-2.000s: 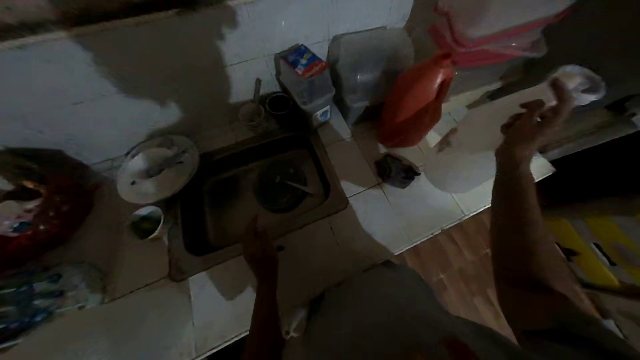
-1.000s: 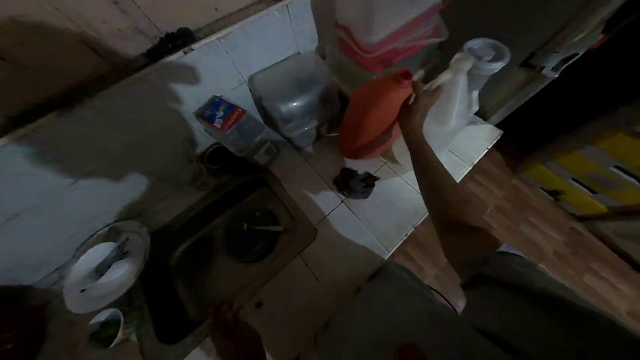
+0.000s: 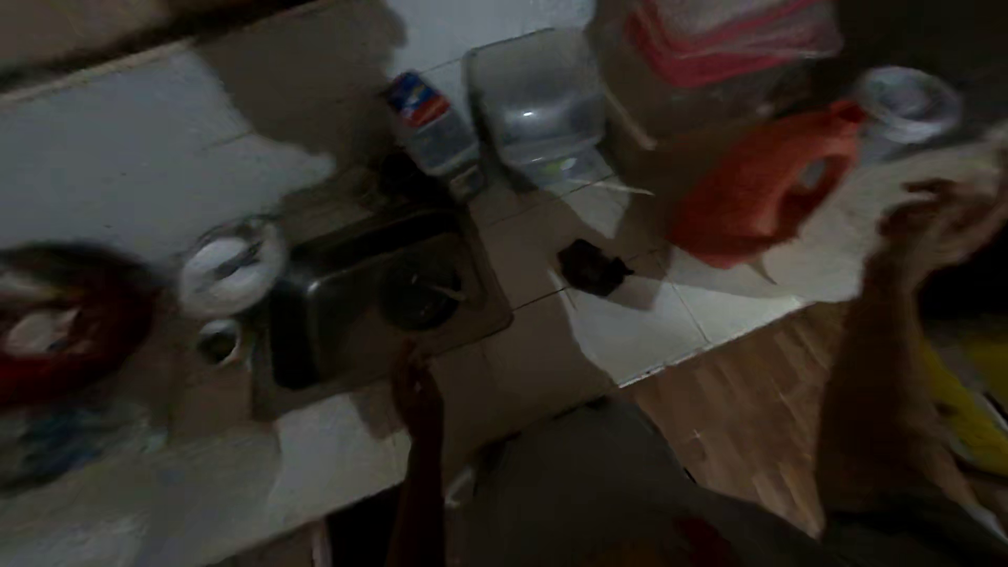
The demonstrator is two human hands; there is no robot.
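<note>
My left hand [image 3: 417,390] is over the front edge of a metal sink [image 3: 342,342], with no held thing visible; its fingers are too dark to read. A dark round bowl or pan [image 3: 405,295] with a light-handled utensil [image 3: 439,290] lies in the sink. At the far right, my right hand [image 3: 941,216] is blurred, fingers apart, with nothing visible in it. Left of it stands an orange plastic jug [image 3: 756,193] with a loop handle, tilted in view. A dark crumpled item [image 3: 591,268] lies on the tiled counter between sink and jug.
Left of the sink are a white plate [image 3: 228,276], a cup [image 3: 219,342] and a red basin [image 3: 130,331]. Behind are clear plastic containers [image 3: 539,102], a pink-rimmed tub [image 3: 677,59] and a round-lidded container [image 3: 906,106]. The counter's front edge [image 3: 669,366] drops to a wooden-looking floor.
My right hand was at the neck of a whitish jug beside the orange one; now it is apart from the orange jug, farther right. The view has shifted.
</note>
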